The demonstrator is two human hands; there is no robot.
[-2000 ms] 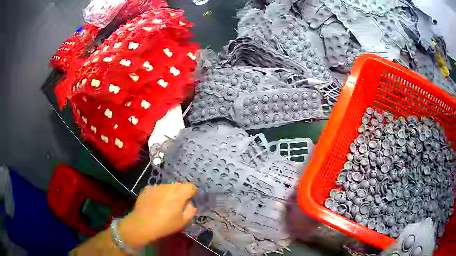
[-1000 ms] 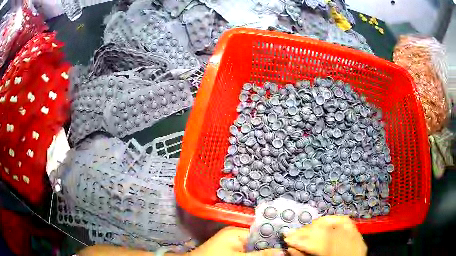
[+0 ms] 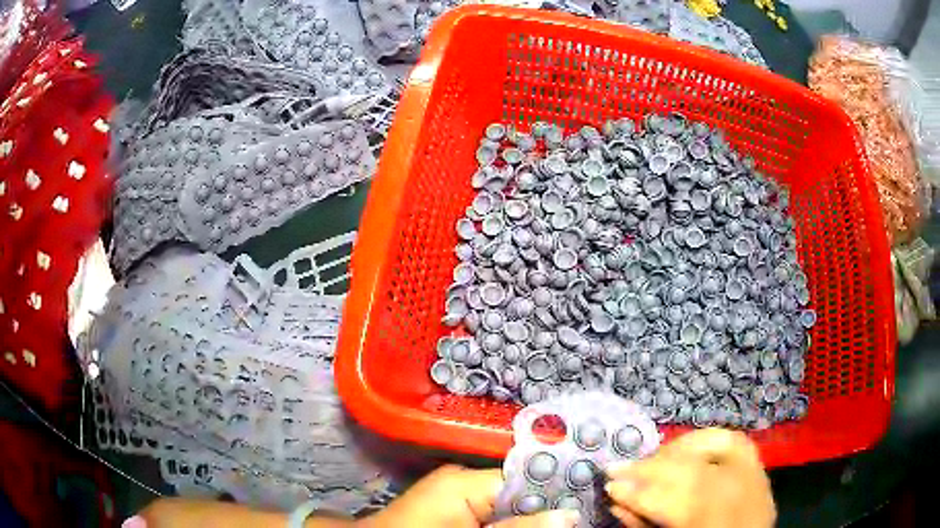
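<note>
A grey moulded sheet (image 3: 562,454) with raised round domes is held over the near rim of the red basket (image 3: 387,407). One hole at its upper left shows red through it. My left hand (image 3: 459,500), cut off by the bottom edge, grips the sheet's lower left. My right hand (image 3: 696,485) is at its right side, fingers bent against it; the fingertips are partly hidden and blurred. Many loose grey rubber caps (image 3: 629,268) lie in the basket.
Unpicked domed sheets (image 3: 278,180) lie left of the basket. A pile of holed waste webs (image 3: 216,382) lies below them. Red patterned fabric (image 3: 52,206) is at far left. A bag of orange parts (image 3: 871,134) stands right of the basket. Small yellow pieces (image 3: 768,12) lie at the top.
My left hand has moved from the waste pile to the sheet at the basket. A hole now shows at the sheet's upper left, where a dome was. The view has shifted right and down.
</note>
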